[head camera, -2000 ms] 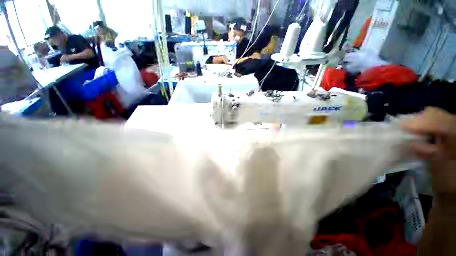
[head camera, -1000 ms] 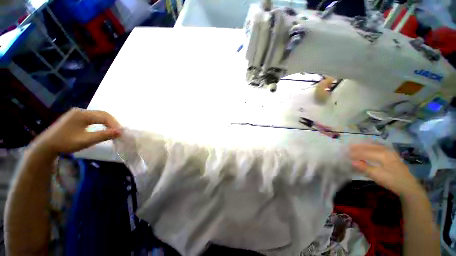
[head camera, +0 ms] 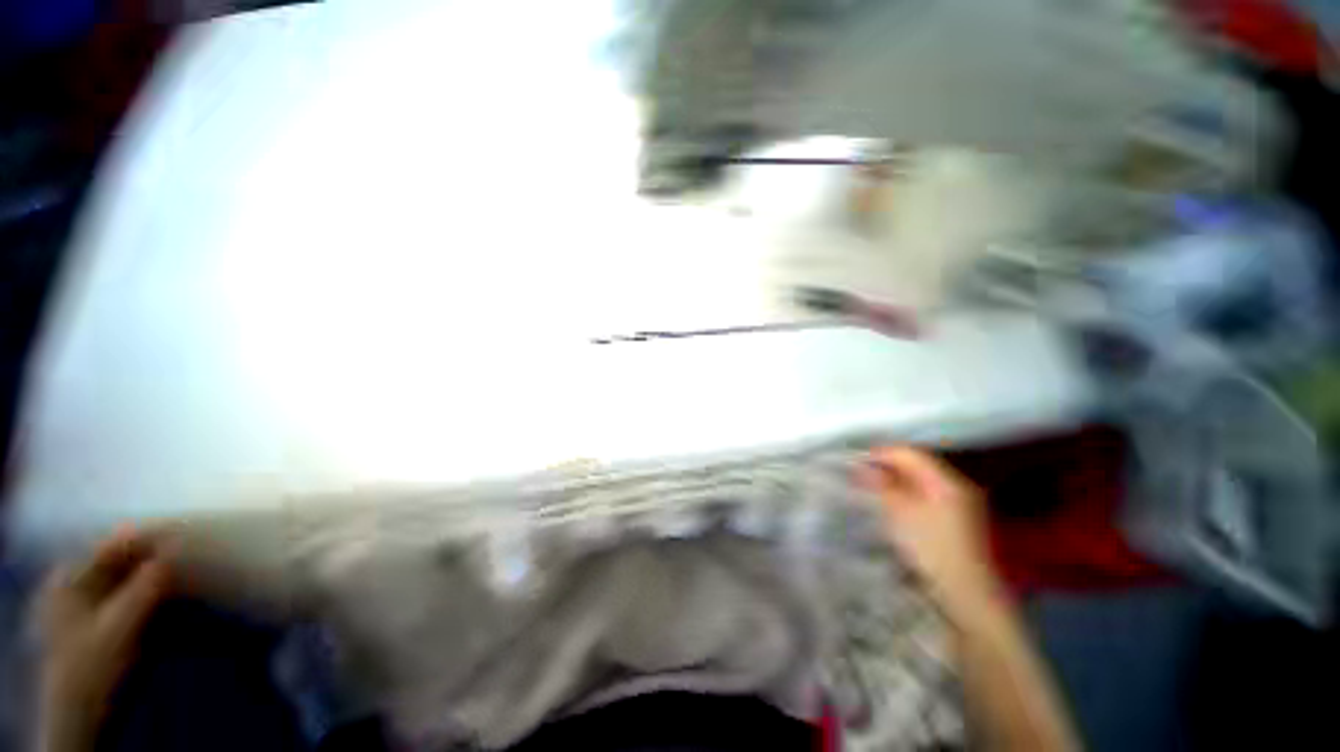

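The beige-grey garment fabric [head camera: 588,617] hangs over the table's front edge, blurred by motion. Its gathered edge [head camera: 661,507] runs along that edge. My right hand [head camera: 929,514] pinches the right end of the gathered edge. My left hand [head camera: 110,602] is at the lower left, strongly blurred, with its fingers at the left end of the stretched cloth. The sewing machine head [head camera: 911,74] is at the upper right, apart from the cloth. Snips with pink handles [head camera: 882,315] lie on the white machine bed [head camera: 705,397].
A red basket [head camera: 1080,507] is below the table at the right. A pale grey container [head camera: 1227,456] stands to its right, blurred. Patterned cloth [head camera: 897,661] lies beside my right forearm. The table's left edge [head camera: 66,309] curves down the left side.
The view has tilted down and shifted. Both hands and the gathered edge are now lower, at the table's front edge. The hands are farther apart in the picture.
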